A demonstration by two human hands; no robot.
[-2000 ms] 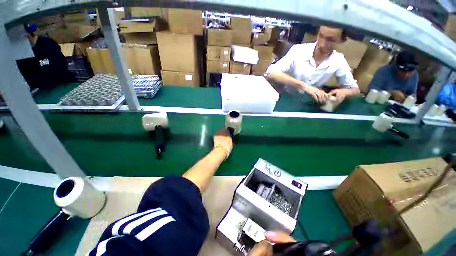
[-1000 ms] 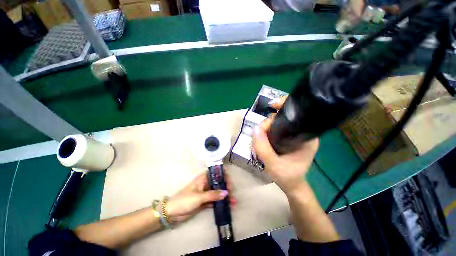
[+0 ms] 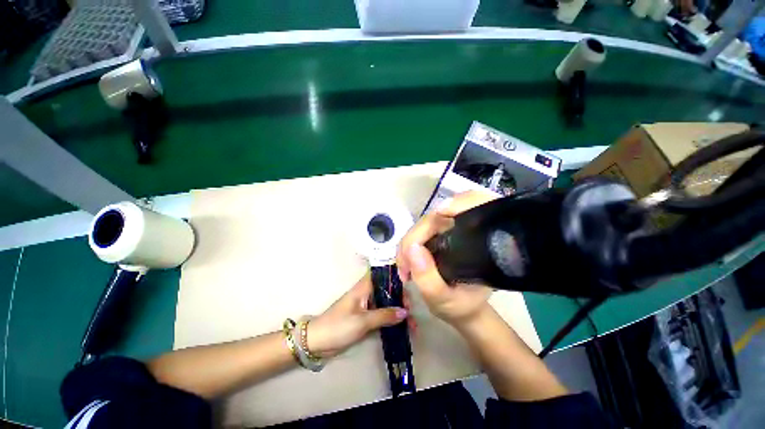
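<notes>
A hair dryer lies on the beige work mat, its cream-white barrel away from me and its black handle towards me. The handle's inner side is open and shows small parts. My left hand holds the handle from the left, fingers around it. My right hand grips the thick black electric screwdriver just right of the handle's upper end. The screwdriver's bit is hidden behind my right hand, so contact with the handle cannot be told.
The screw feeder stands behind my right hand, with a carton to its right. Another hair dryer lies at left. Two more lie on the green belt. A black crate is on the floor at right.
My left hand has brought a hair dryer from the belt to the mat. My right hand has moved from the feeder to beside the handle with the screwdriver. The view has tilted down.
</notes>
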